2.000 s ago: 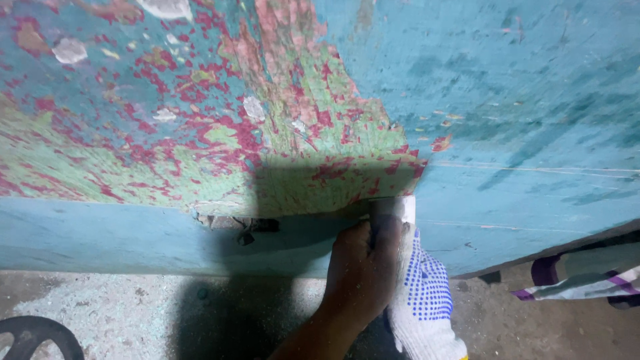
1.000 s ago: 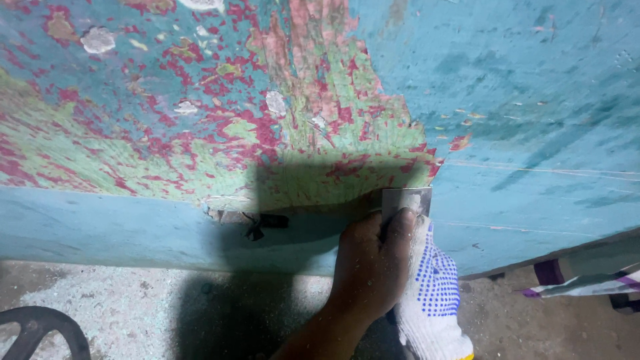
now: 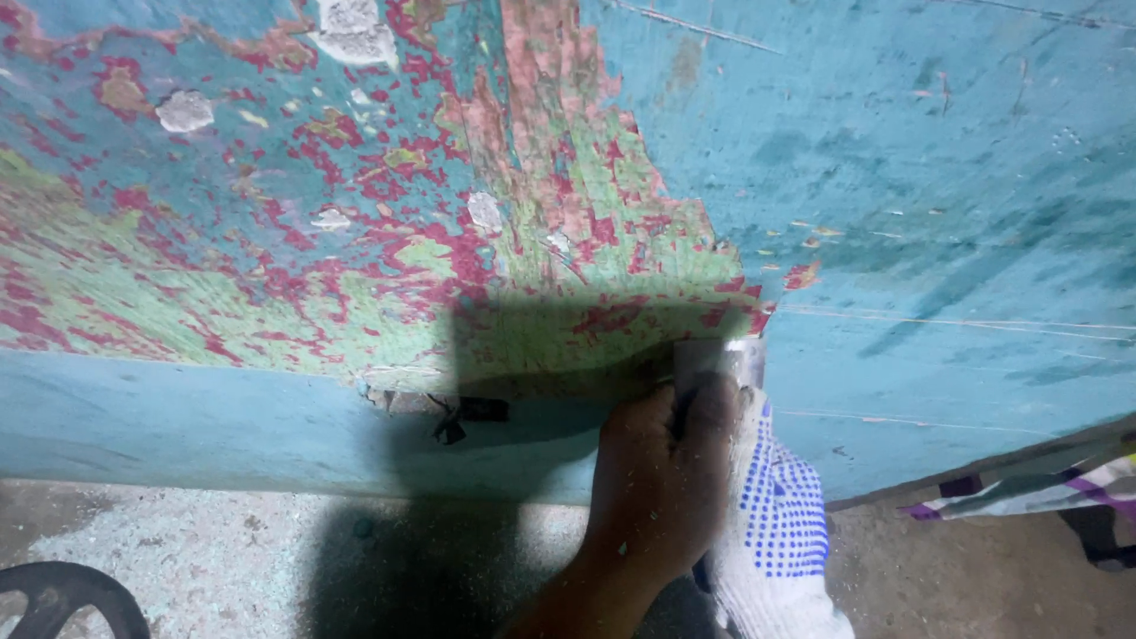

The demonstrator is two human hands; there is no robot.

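A scraper's flat metal blade [image 3: 744, 359] lies against the painted wall [image 3: 905, 373], at the lower right corner of a stripped patch [image 3: 390, 257] showing green, red and pink layers. My bare left hand [image 3: 666, 470] is closed around the scraper, its thumb at the base of the blade. Beside it and partly behind it, my right hand [image 3: 781, 506], in a white knitted glove with blue dots, also grips the tool. Both hands hide most of the handle. Ragged blue paint borders the patch above the blade.
Left of my hands, black wires or fittings [image 3: 457, 417] stick out of a hole in the wall. Paint chips cover the concrete floor [image 3: 213, 550]. A dark wheel-like rim [image 3: 98, 586] stands at the bottom left; patterned cloth [image 3: 1038, 488] hangs at the right. A dark shadow falls across wall and floor.
Between two seconds and one second ago, the hands shifted and more of the blade came into sight. Both hands stay on the scraper near the patch's corner.
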